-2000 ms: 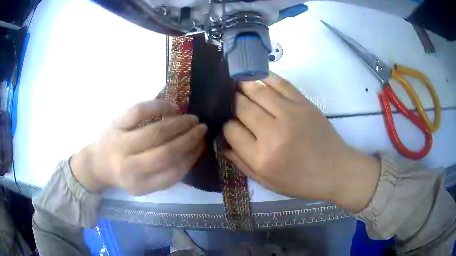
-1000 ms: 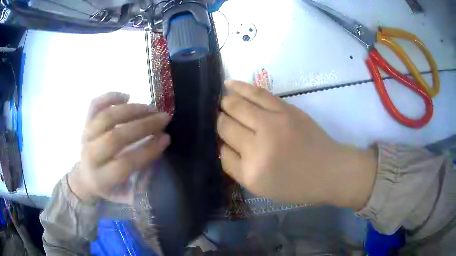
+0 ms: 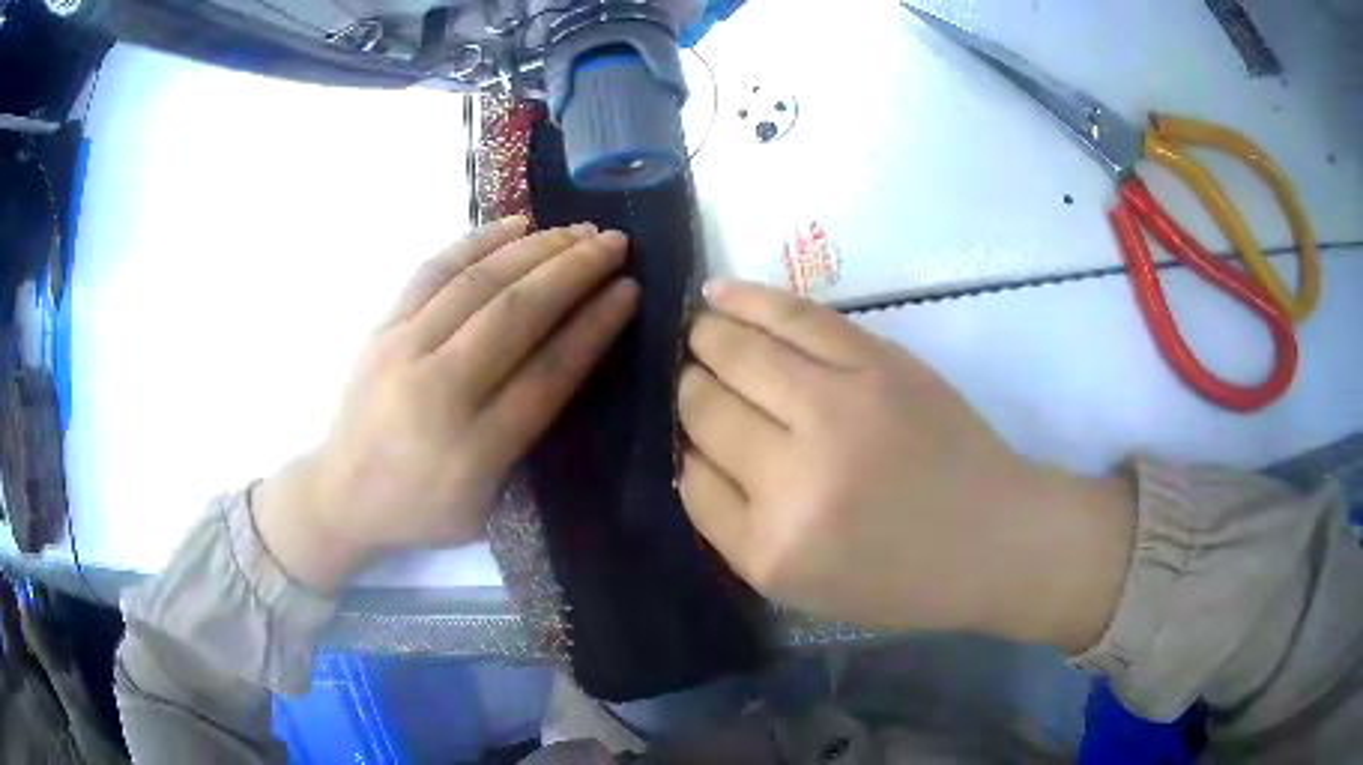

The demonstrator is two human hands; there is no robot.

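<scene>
The black-faced piece [image 3: 620, 553] runs from under the sewing machine head toward me and over the table's front edge. Plaid fabric [image 3: 508, 165] shows along its left side, with a thin plaid edge on its right. My left hand [image 3: 464, 366] lies flat on the piece, fingertips on the black face, not gripping. My right hand [image 3: 882, 463] holds the right edge of the piece, fingers curled, thumb hidden. The grey-blue ribbed knob [image 3: 620, 120] stands over the far end of the cloth. The needle and presser foot are not clearly visible.
Scissors [image 3: 1129, 172] with red and yellow-orange handles lie at the right. A dark fabric scrap [image 3: 1244, 36] lies at the upper right. A grey measuring scale [image 3: 434, 625] follows the front edge. Blue bins [image 3: 341, 708] show below. The machine head [image 3: 344, 45] spans the top.
The black piece now lies lengthwise over the front edge, its near end spread out. My left hand has gone from pinching the left edge to lying flat on the black face.
</scene>
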